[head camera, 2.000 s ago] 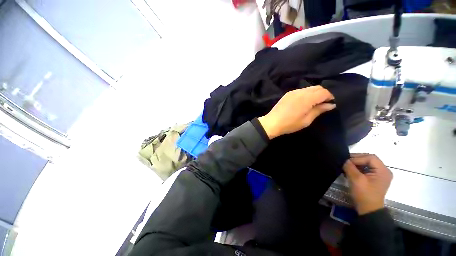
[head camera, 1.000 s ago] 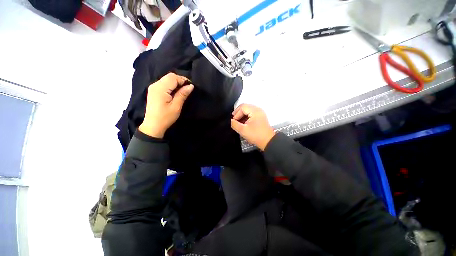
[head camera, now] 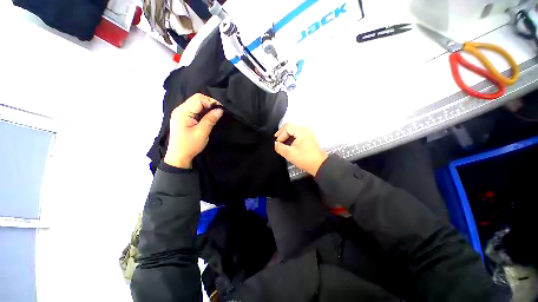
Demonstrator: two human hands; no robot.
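The black garment (head camera: 242, 159) lies on the machine bed left of the needle and hangs over the front edge. My left hand (head camera: 192, 130) pinches a fold of it at the upper left. My right hand (head camera: 299, 147) pinches its right edge by the table's front edge. The garment is stretched between both hands, below the presser foot (head camera: 282, 78) of the white sewing machine (head camera: 324, 20). Whether cloth lies under the needle is hard to tell.
Scissors (head camera: 481, 68) with red and orange-yellow loops and black thread snips (head camera: 383, 32) lie to the right. A ruler strip (head camera: 407, 128) runs along the front edge. A blue crate (head camera: 466, 203) is at lower right, and olive-khaki cloth (head camera: 130, 253) at lower left.
The view has swung towards the right since the oldest frame, bringing the scissors into sight. Both hands still pinch the garment; since one second ago a crease shows between them.
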